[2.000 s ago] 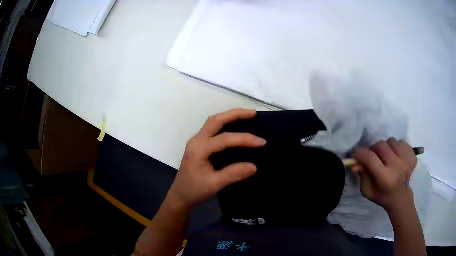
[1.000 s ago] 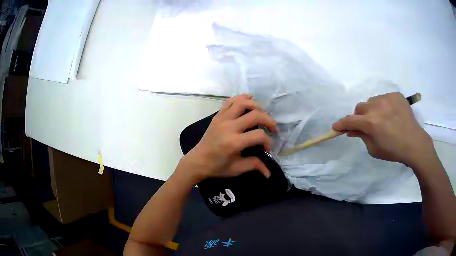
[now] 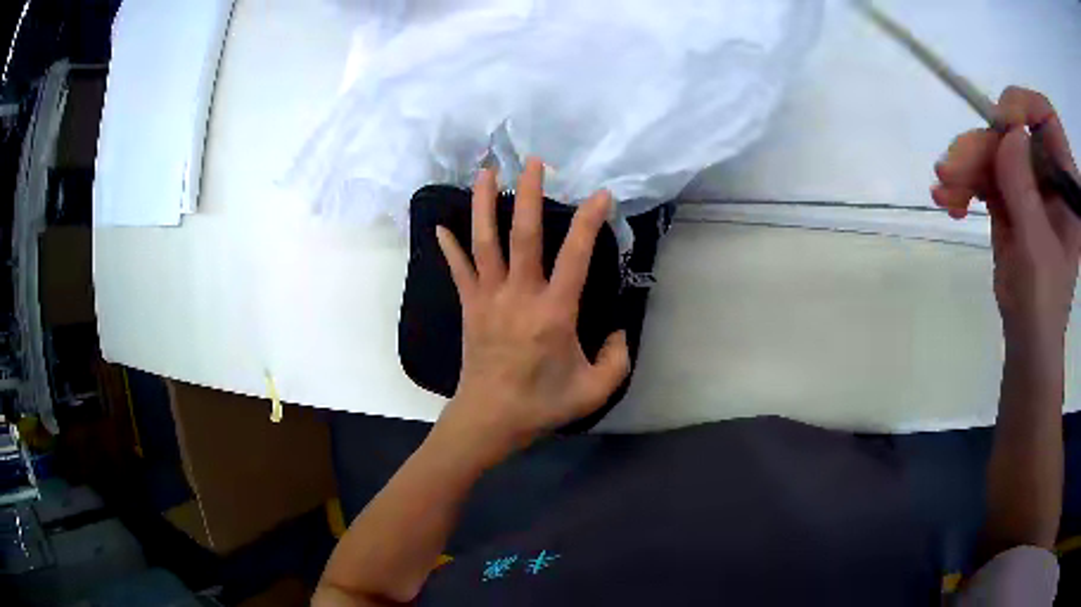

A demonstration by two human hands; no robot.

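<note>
The small black bag (image 3: 433,320) lies on the white table near its front edge. My left hand (image 3: 522,296) lies spread flat on top of it, fingers apart and pointing away from me. Translucent tissue paper (image 3: 593,95) spreads from the bag's far side, partly under my fingertips; how much is inside is hidden. A silvery detail shows at the bag's right side. My right hand (image 3: 1019,178) is raised at the far right and grips the thin stick (image 3: 936,65), whose pale end points up and left and whose dark end is by the palm.
Flat white paper sheets (image 3: 162,107) lie at the table's left, and more sheets (image 3: 854,131) lie behind the bag to the right. A yellow tape piece (image 3: 275,397) is on the front table edge (image 3: 356,409). A brown carton (image 3: 255,462) stands below at the left.
The bag has turned, so the tissue now lies beyond it. My left hand has opened flat on the bag. My right hand has moved away right with the stick, which has left the tissue.
</note>
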